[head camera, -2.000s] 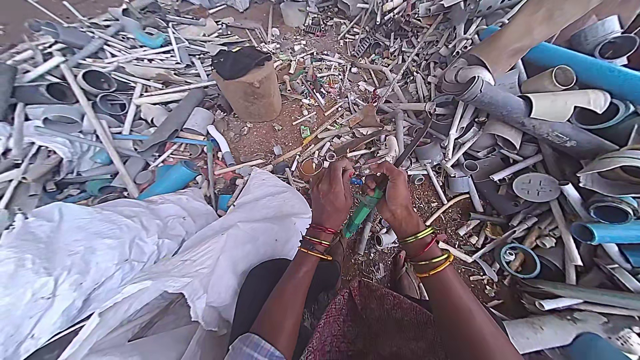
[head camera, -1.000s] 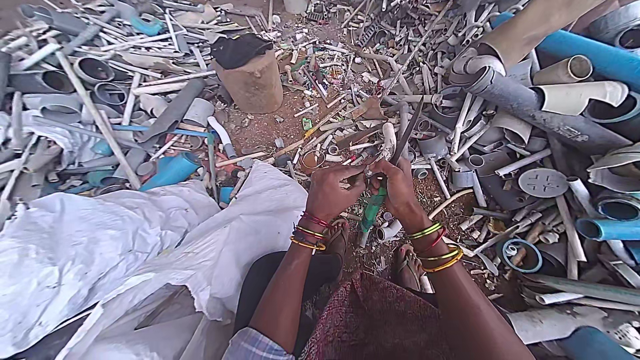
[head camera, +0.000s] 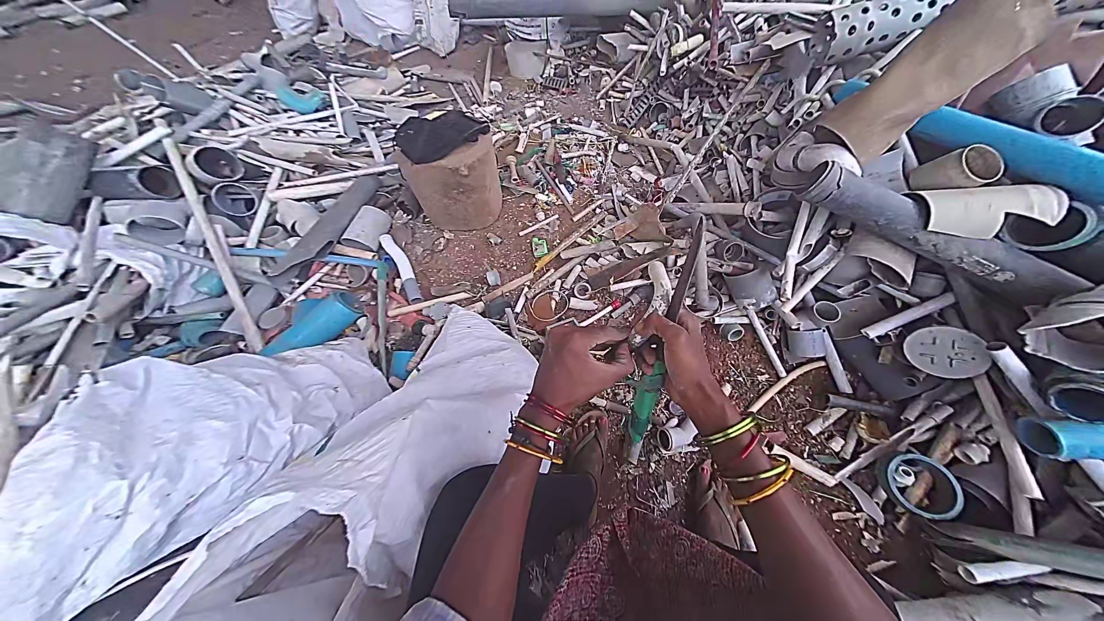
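My left hand (head camera: 580, 366) and my right hand (head camera: 681, 358) meet in front of me, above my feet. A long dark blade (head camera: 687, 267) points up and away from my right hand, and a green wrapped piece (head camera: 645, 401), perhaps its handle, hangs below the same hand. My left fingers are pinched close to my right fingers, beside the green piece; what is between them is too small to make out. A pale curved pipe piece (head camera: 660, 289) lies just beyond my fingers. Bangles circle both wrists.
White plastic sacks (head camera: 198, 431) spread at left. A brown cylindrical block (head camera: 454, 183) with a black cloth (head camera: 440, 135) on top stands ahead. Cut plastic pipes lie heaped on both sides, among them a large grey pipe (head camera: 957, 237), a blue pipe (head camera: 1018, 155) and a round grey cover (head camera: 947, 352).
The dark blade has swung from a low slant to pointing steeply up since the oldest frame. Both hands have stayed close together. The view has tilted up a little.
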